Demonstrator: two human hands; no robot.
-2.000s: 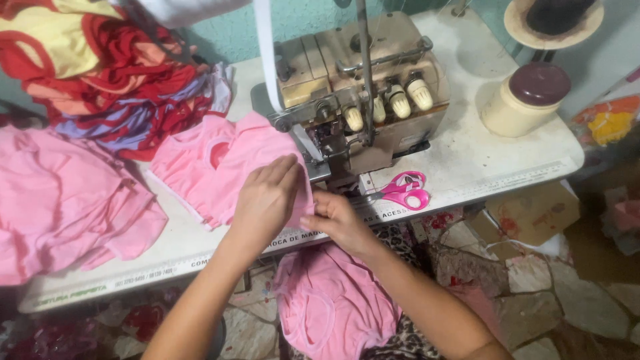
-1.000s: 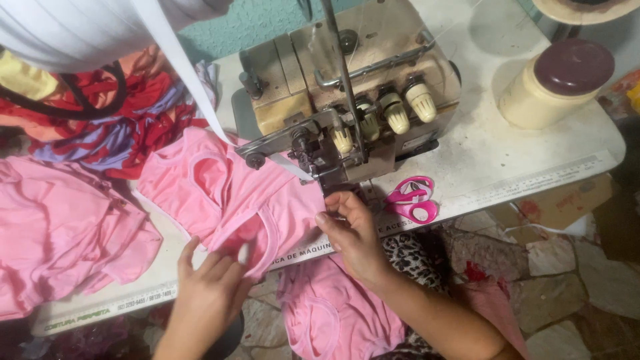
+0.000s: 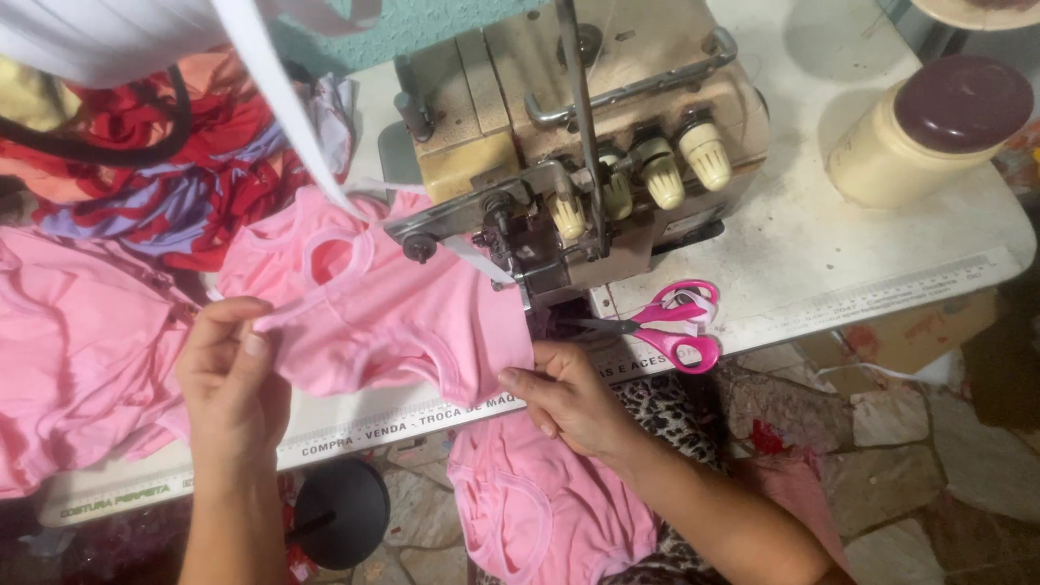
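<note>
A pink knit garment (image 3: pixel 390 309) with bound openings lies on the table, its right edge at the needle area of an overlock sewing machine (image 3: pixel 569 146). My left hand (image 3: pixel 231 366) pinches the garment's left part between thumb and fingers. At the table's front edge, my right hand (image 3: pixel 569 398) grips the garment's lower right corner. White elastic tape (image 3: pixel 280 106) hangs from above, and a white strip (image 3: pixel 479 260) runs into the machine by the presser foot. Pink-handled scissors (image 3: pixel 666 325) lie right of the needle area, their blades partly hidden.
Pink fabric (image 3: pixel 81 349) is heaped at left, with red, orange and lilac fabric (image 3: pixel 187 179) behind. Another pink garment (image 3: pixel 544 504) rests on leopard-print cloth (image 3: pixel 678 422) below the table edge. A cream jar with a dark lid (image 3: pixel 918 138) stands at right.
My left hand has moved left along the garment, away from the machine, and now pinches it. The garment, bunched two seconds ago, lies more spread out. The view has moved closer.
</note>
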